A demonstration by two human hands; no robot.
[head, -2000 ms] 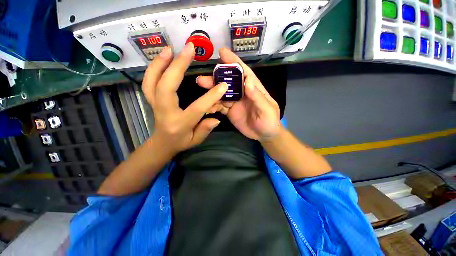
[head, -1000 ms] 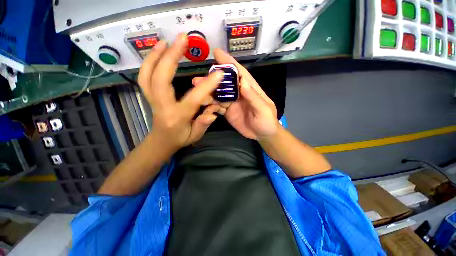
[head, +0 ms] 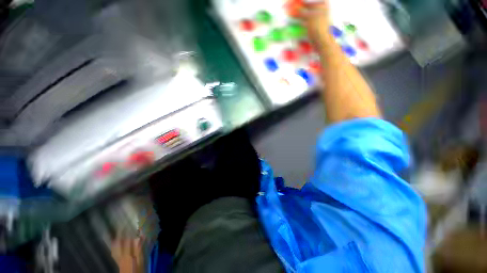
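Note:
The picture is strongly blurred. The white watch tray [head: 256, 70] lies at the upper right on the bench, with rows of watches whose screens show red, green and blue. My right hand [head: 316, 11] reaches over the far part of this tray at the top edge of the picture. It is blurred, and I cannot tell whether it holds a watch. My left hand [head: 128, 251] is low at the bottom left, blurred and partly cut off by the picture's edge. I cannot tell whether it holds anything.
The white press machine [head: 123, 114] stands on the left, with its red button [head: 140, 158], a red-digit display [head: 169, 137] and a green button [head: 203, 125]. The green bench mat [head: 240, 106] shows between machine and tray. A blue box [head: 16, 178] is at the left edge.
The view has turned toward the right. My right hand has left the watch held before the panel and moved to the tray. My left hand has dropped to the lower left.

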